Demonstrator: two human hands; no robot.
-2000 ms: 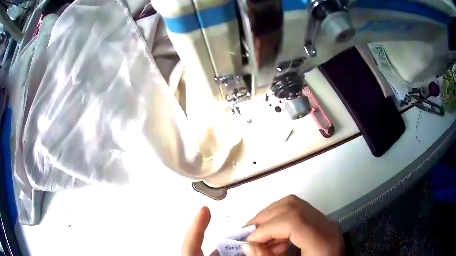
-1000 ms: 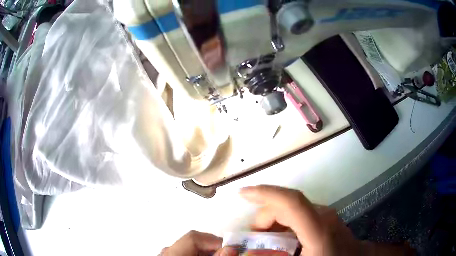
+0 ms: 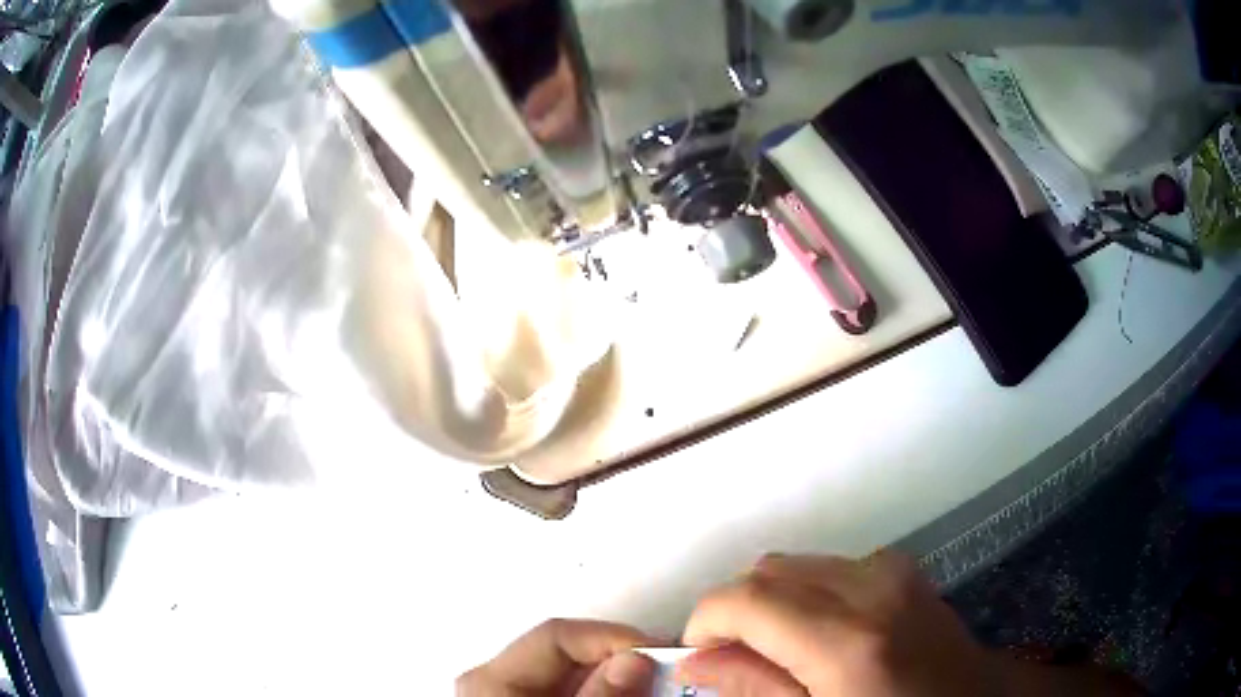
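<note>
My left hand [image 3: 565, 660] and my right hand [image 3: 830, 629] are close together at the bottom edge of the picture, both partly cut off. Both pinch a small white printed label [image 3: 666, 656] between finger and thumb; most of it is hidden by the fingers. A large pale, slightly shiny garment piece [image 3: 204, 300] lies on the left, with its folded edge running up to the presser foot area [image 3: 592, 259] of the sewing machine [image 3: 653, 82]. The needle area is washed out by glare.
Pink-handled snips [image 3: 821, 266] lie on the machine bed [image 3: 708, 395]. A dark flat phone-like rectangle [image 3: 953, 225] lies to their right. Metal scissors-like loops [image 3: 1143, 232] and a green crinkled packet [image 3: 1215, 198] are at far right. A ruler-marked grey edge [image 3: 1075, 477] borders the table.
My hands have come close together around the label, which shows less than before. My right hand has lowered its raised fingers. The view has shifted, so the machine sits further left and higher.
</note>
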